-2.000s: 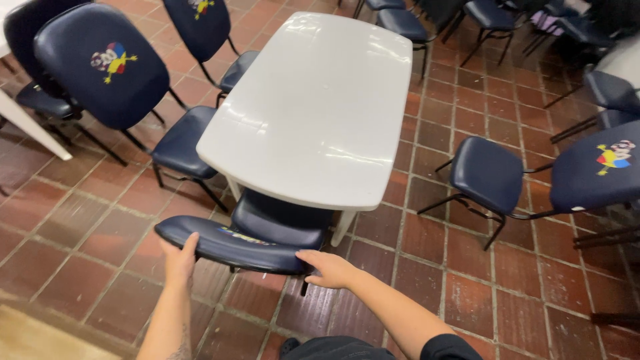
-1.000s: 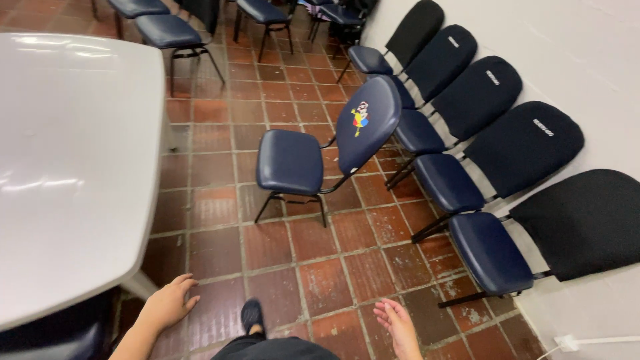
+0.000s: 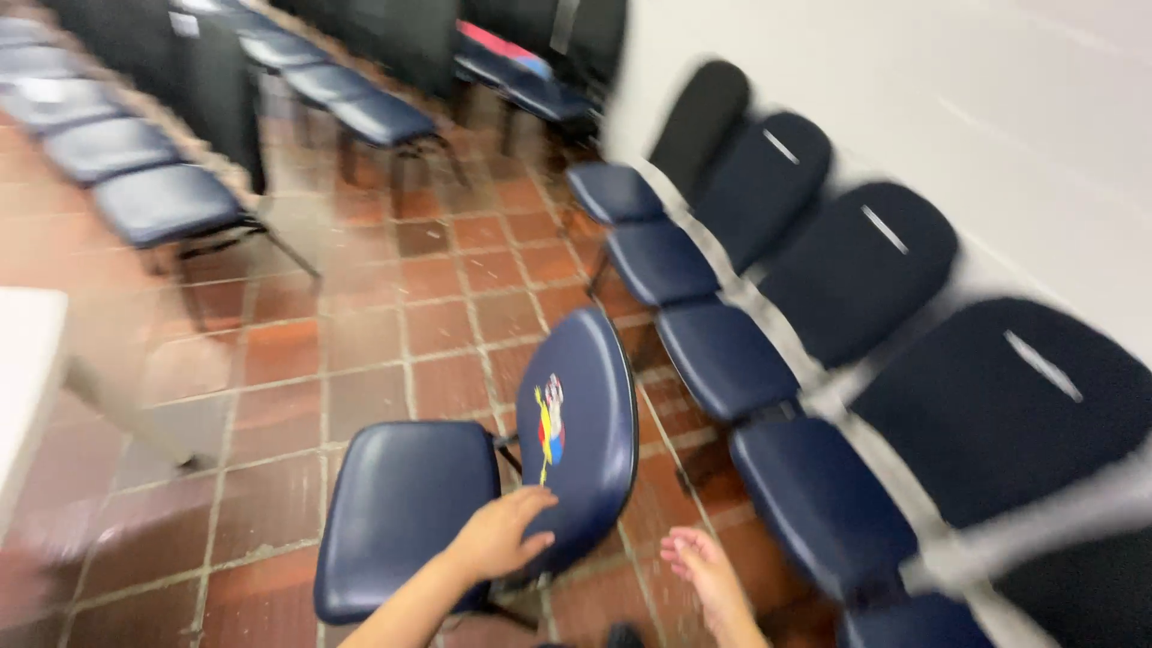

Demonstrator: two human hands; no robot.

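A padded navy chair point(image 3: 409, 513) with a colourful cartoon figure on its backrest point(image 3: 580, 432) stands just in front of me, its seat to the left. My left hand point(image 3: 504, 531) is over the lower near part of the backrest, fingers spread; whether it touches the chair I cannot tell. To the right of the backrest, my right hand point(image 3: 702, 567) is in the air with loosely curled fingers and holds nothing. The chair's legs are mostly hidden under the seat and my left arm.
Along the white wall point(image 3: 882, 99) at right runs a row of navy chairs point(image 3: 733, 355) with dark backrests. More chair rows point(image 3: 166, 202) stand at the upper left. A white table's edge point(image 3: 31, 360) is at the left, over red floor tiles point(image 3: 360, 396).
Two seconds ago both hands held another chair's backrest at the white table; they have let it go. The view has swung right, and the cartoon chair is now close to my hands.
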